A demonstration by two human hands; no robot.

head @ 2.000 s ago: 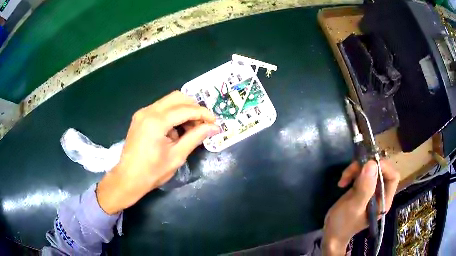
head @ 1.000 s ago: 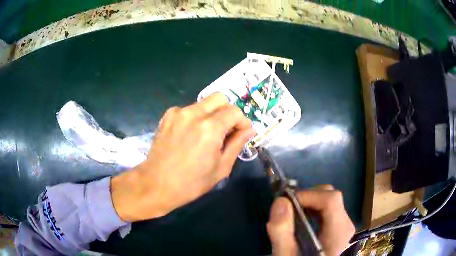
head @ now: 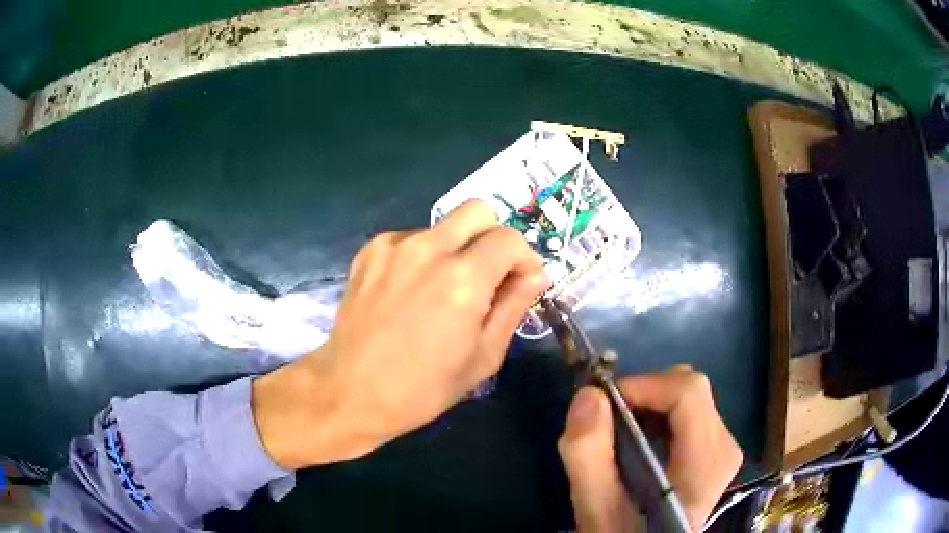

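Observation:
The white socket housing (head: 614, 234) lies open on the dark green bench, its green circuit board (head: 583, 220) showing. A brass contact strip (head: 580, 133) sticks out past its upper corner on a white wire. My left hand (head: 437, 312) covers the housing's left and lower part, thumb and forefinger together at the lower edge; what they pinch is hidden. My right hand (head: 656, 448) holds the soldering iron (head: 583, 359), its tip at the lower edge beside my left fingertips. A clear plastic bag (head: 224, 302) extends left from under my left hand.
A brown tray (head: 775, 302) stands at the right with a black holder (head: 817, 260) and a large black unit (head: 895, 250). A pale cable (head: 864, 455) runs along its front. Gold brass pieces (head: 793, 503) lie at the bottom right. A stained cream rail (head: 416, 26) crosses the back.
My right hand has brought the soldering iron from beside the tray to the housing's lower edge. Over the last second, hands and housing shift slightly right in view.

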